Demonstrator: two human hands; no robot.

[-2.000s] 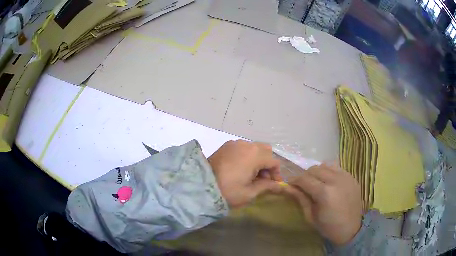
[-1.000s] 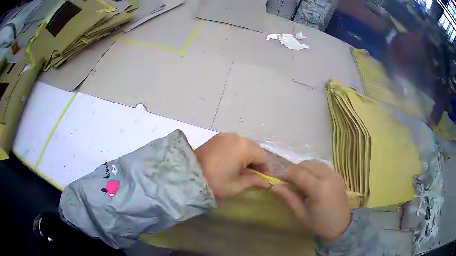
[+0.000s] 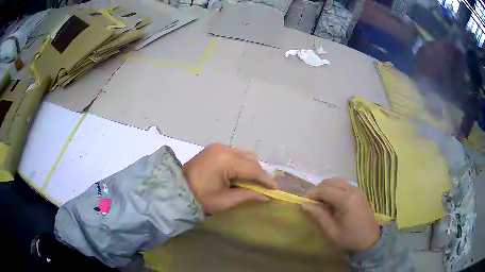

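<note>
My left hand (image 3: 226, 178) and my right hand (image 3: 343, 212) pinch the folded yellow edge (image 3: 282, 195) of a garment panel (image 3: 255, 236) between fingers and thumbs. The edge runs as a narrow bright strip from one hand to the other. The panel hangs below the hands towards me, yellow-olive and blurred. Behind the strip, part of a brown board (image 3: 292, 180) shows on the table. The hands hide the rest of it.
A fanned stack of yellow panels (image 3: 420, 170) stands at right. Khaki panels with dark brown patches (image 3: 95, 45) lie at upper left, more at the left edge (image 3: 21, 106). A crumpled white scrap (image 3: 308, 57) lies on the cardboard-covered table (image 3: 181, 101).
My left hand has moved left, away from my right hand, and a longer stretch of the yellow edge shows between them. Both hands keep their pinch. The view has shifted slightly.
</note>
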